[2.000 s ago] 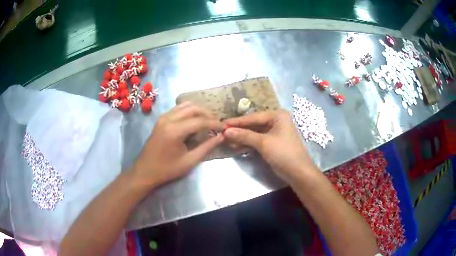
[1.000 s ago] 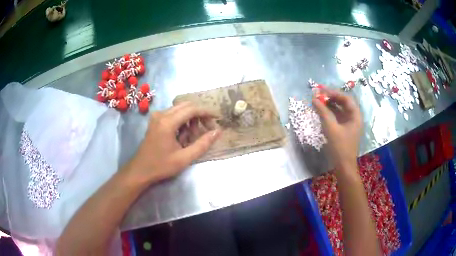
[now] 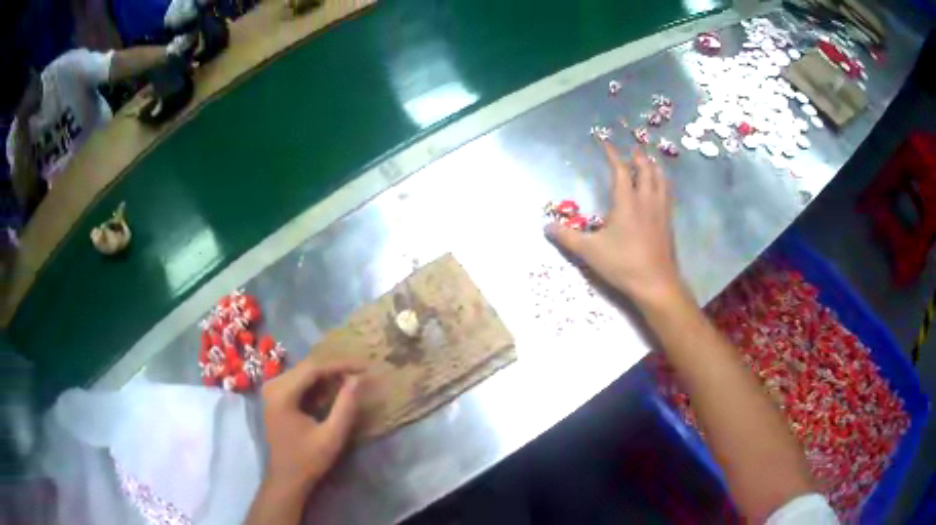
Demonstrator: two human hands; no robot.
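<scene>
My right hand [image 3: 631,231] is open on the metal bench, fingers spread toward several small red-and-white pieces [image 3: 657,128]. Its thumb is beside two red pieces [image 3: 571,215]. My left hand [image 3: 308,420] is over the left edge of the stained cardboard pad [image 3: 452,359], fingers curled apart; nothing shows in it. A cream-white lump [image 3: 407,323] sits on the pad by a dark stain. A cluster of red pieces with white bits [image 3: 236,344] lies left of the pad. Tiny white specked pieces [image 3: 564,297] lie right of the pad, washed out by glare.
A translucent plastic sheet [image 3: 195,441] is at lower left. White discs [image 3: 734,87] and a cardboard piece [image 3: 826,84] lie far right. A blue bin [image 3: 883,379] of red pieces is below the bench. A green belt [image 3: 339,113] runs behind, with a beige lump [image 3: 111,234]; a person is opposite.
The view has swung right and tilted. My right hand has moved from a red piece near the specked pile to further up the bench, fingers spreading. My left hand is at the pad's left edge.
</scene>
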